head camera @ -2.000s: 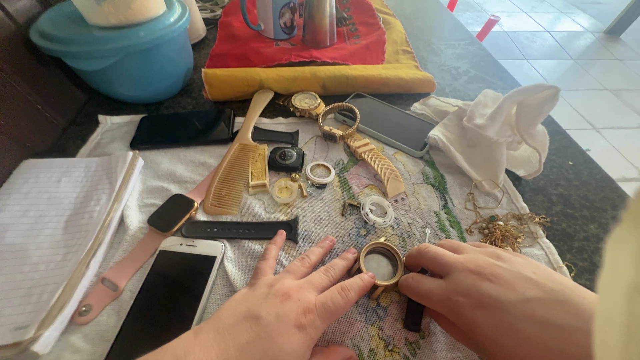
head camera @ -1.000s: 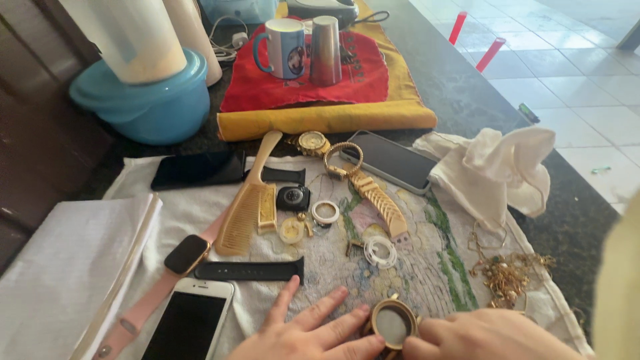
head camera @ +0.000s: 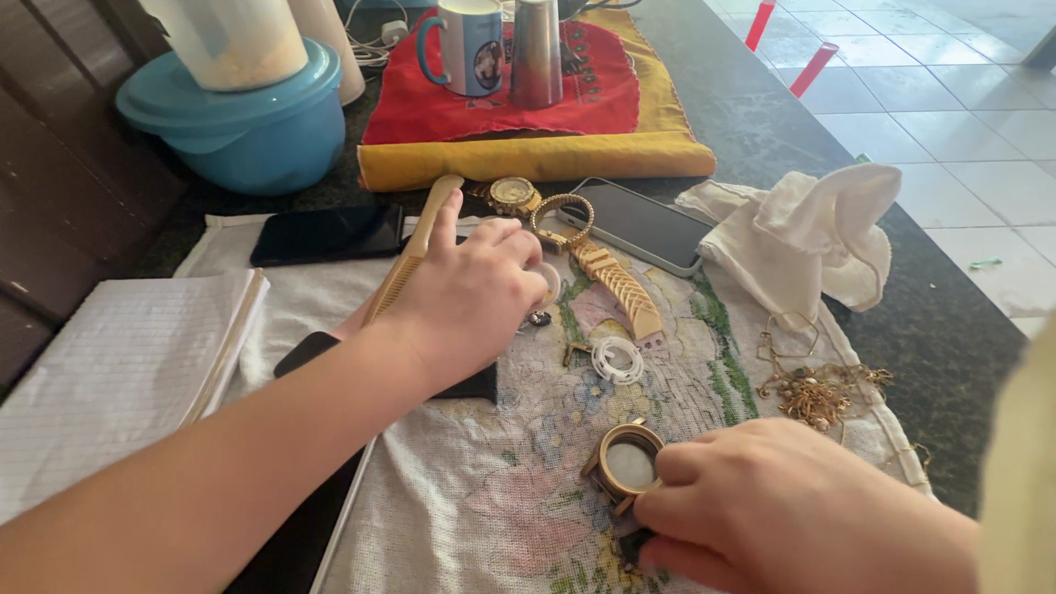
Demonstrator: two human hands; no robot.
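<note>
My left hand (head camera: 462,305) reaches over the middle of the embroidered cloth (head camera: 445,495). Its index finger lies by the handle of a wooden-coloured comb (head camera: 417,239), and its thumb side is at a pale ring (head camera: 546,285); whether it grips anything is hidden. With my right hand (head camera: 742,495) I hold the edge of a gold-coloured watch case (head camera: 629,464), near a dark piece (head camera: 634,544) under the fingers. Between the hands lie white plastic rings (head camera: 617,360). Beyond are a gold link strap (head camera: 623,289), a gold bracelet watch (head camera: 563,223) and a gold wristwatch (head camera: 511,195).
Phones lie at the back left (head camera: 326,234) and back right (head camera: 635,223). A lined notebook (head camera: 124,363) is at left, tangled gold chains (head camera: 817,396) and a crumpled white cloth (head camera: 800,231) at right. Behind stand a blue bowl (head camera: 239,124), a mug (head camera: 470,45) and a metal cup (head camera: 536,54).
My left hand has moved from beside the watch case up and away to the comb and small parts. My right hand has stayed at the watch case.
</note>
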